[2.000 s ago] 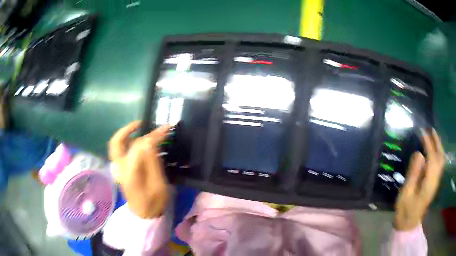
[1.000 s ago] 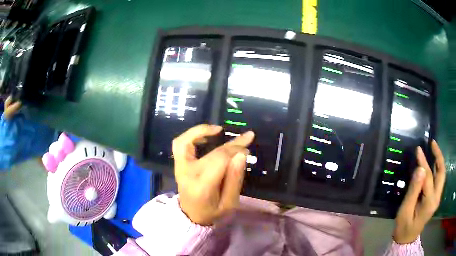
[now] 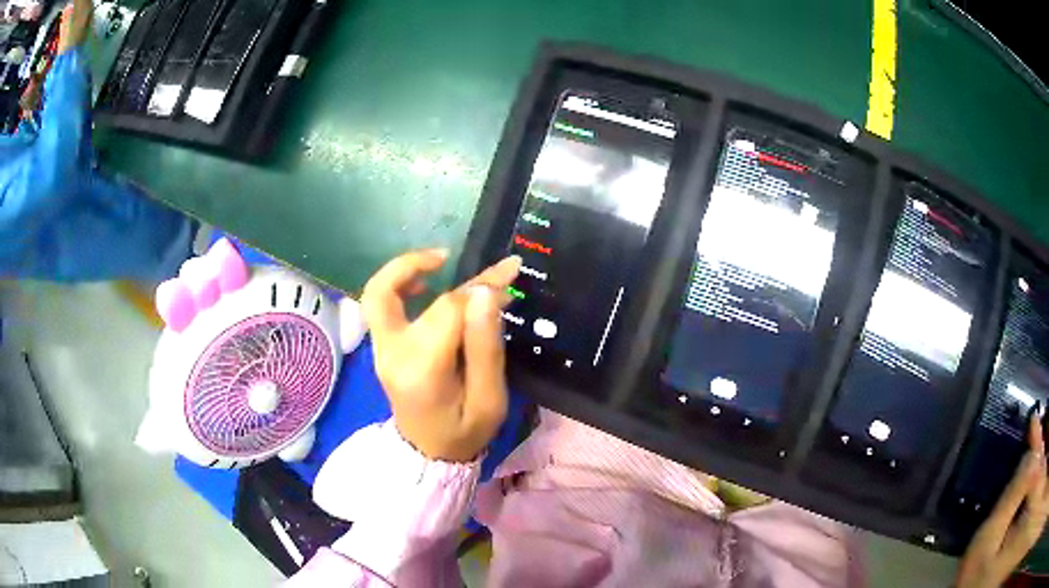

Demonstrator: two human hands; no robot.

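Note:
A black four-slot phone tray (image 3: 713, 98) lies on the green surface in front of me, tilted down to the right. The leftmost phone (image 3: 587, 218) is lit with green text lines and one red line. The second phone (image 3: 753, 253) and third phone (image 3: 909, 310) show dense small text with red at the top. The rightmost phone (image 3: 1012, 391) is partly cut off by the picture's edge. My left hand (image 3: 443, 356) is at the leftmost phone's lower left, a fingertip at its screen edge, holding nothing. My right hand (image 3: 1012, 517) is at the rightmost phone's lower right, partly cut off.
Another phone tray (image 3: 270, 103) lies at the upper left. A person's blue sleeve (image 3: 69, 195) is at the left. A white-pink cat-shaped fan (image 3: 259, 379) stands left of my left hand. A yellow stripe (image 3: 883, 69) crosses the green surface beyond the tray.
The tray has shifted right in view. My left hand has gone from the second phone to the leftmost. Red text lines now show on the middle phones, where green lines showed one second ago.

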